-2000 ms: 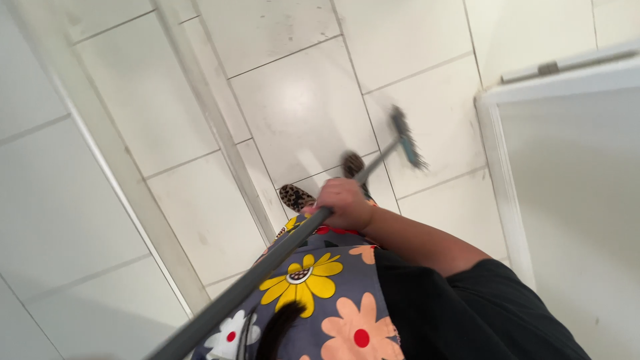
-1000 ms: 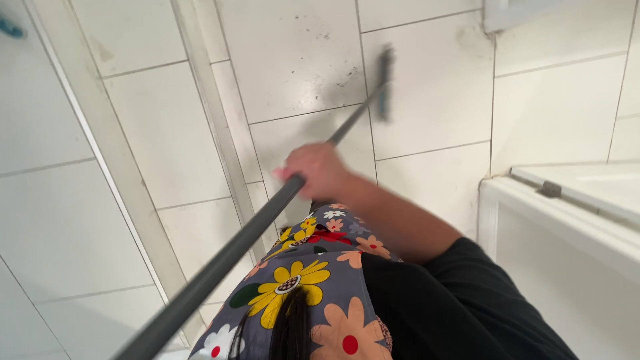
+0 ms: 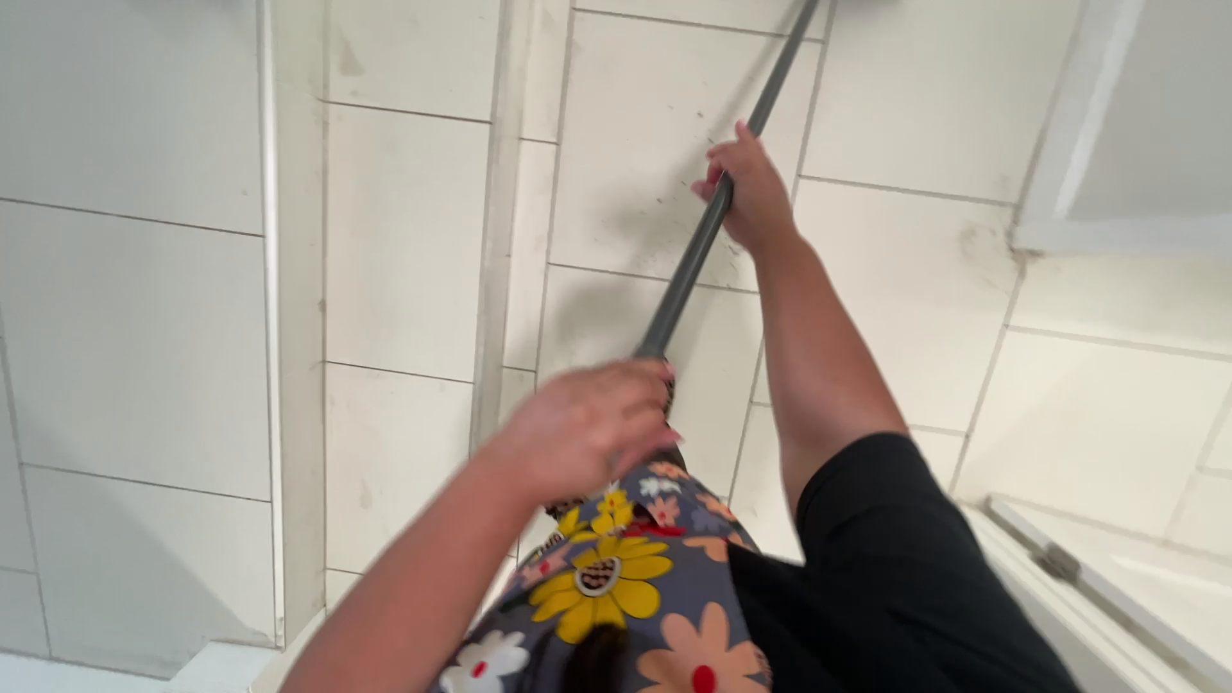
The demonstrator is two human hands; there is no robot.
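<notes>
A long grey broom handle (image 3: 695, 252) slants from the top edge of the view down to my hands. My left hand (image 3: 592, 423) is wrapped over the handle's near end, above the floral apron (image 3: 602, 577). Farther along, my right hand (image 3: 751, 188) has its thumb and palm around the shaft, some fingers loosely spread. Of the broom's head only a blurred dark edge shows at the top edge. Dark specks lie on the white floor tile (image 3: 626, 125) beside my right hand.
A raised ledge (image 3: 493, 221) runs along the left, with a white-edged tiled wall or panel (image 3: 135, 337) beyond it. A white cabinet or door corner (image 3: 1116, 144) stands at upper right. A white frame with a metal hinge (image 3: 1059, 561) is at lower right.
My left hand has come into view on the handle's near end. My right hand has moved farther forward from my body, and the broom's head has moved almost out of view at the top.
</notes>
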